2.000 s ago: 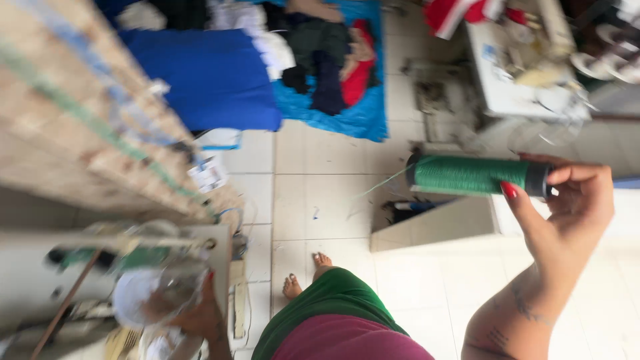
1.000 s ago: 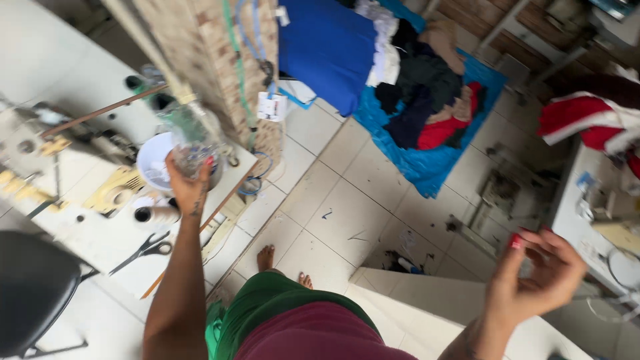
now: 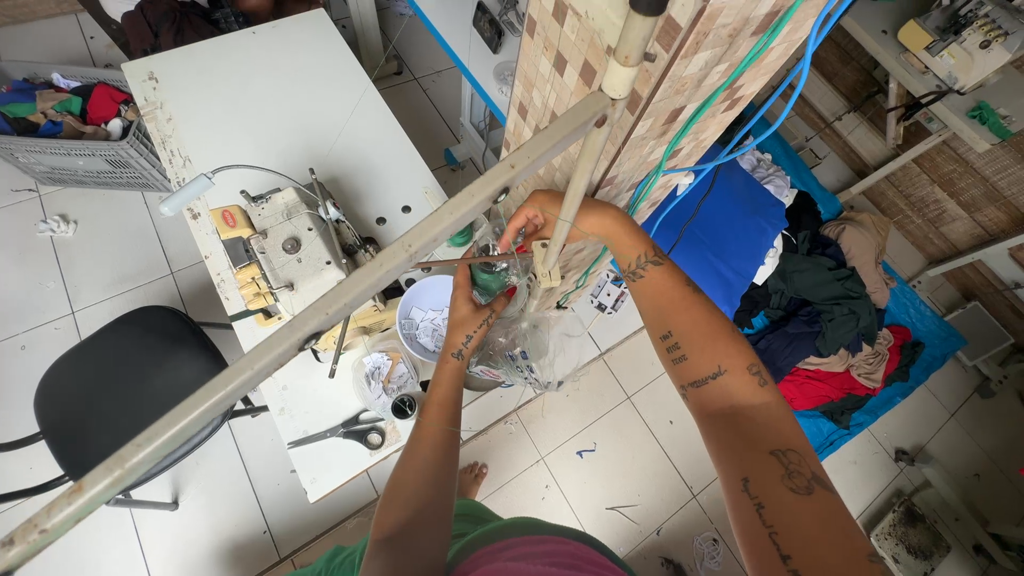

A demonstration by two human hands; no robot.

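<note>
My left hand [image 3: 472, 308] is closed around a green thread cone [image 3: 490, 280] wrapped in clear plastic, beside the pole of a metal thread stand [image 3: 576, 184]. Just above it, my right hand [image 3: 532, 220] reaches around behind the pole with bent fingers near the top of the cone; whether it holds thread is too small to tell. A thin brown rod [image 3: 464, 262] crosses in front of the cone. Below hangs a clear plastic bag [image 3: 544, 352]. A white bowl [image 3: 412, 320] of paper labels stands left of my left hand.
An overlock sewing machine [image 3: 292, 248] sits on the white table [image 3: 280, 88], with scissors [image 3: 344, 432], a tub of labels [image 3: 386, 376] and a dark spool [image 3: 404, 406] near its edge. A black chair [image 3: 128, 392] is at left. Blue cables [image 3: 744, 144] hang beside the tiled pillar; clothes [image 3: 832, 288] lie at right.
Two seconds ago my right hand held a green thread cone out at the right; one second ago it was raised there without it. It is now at the stand beside my left hand. The view has swung left.
</note>
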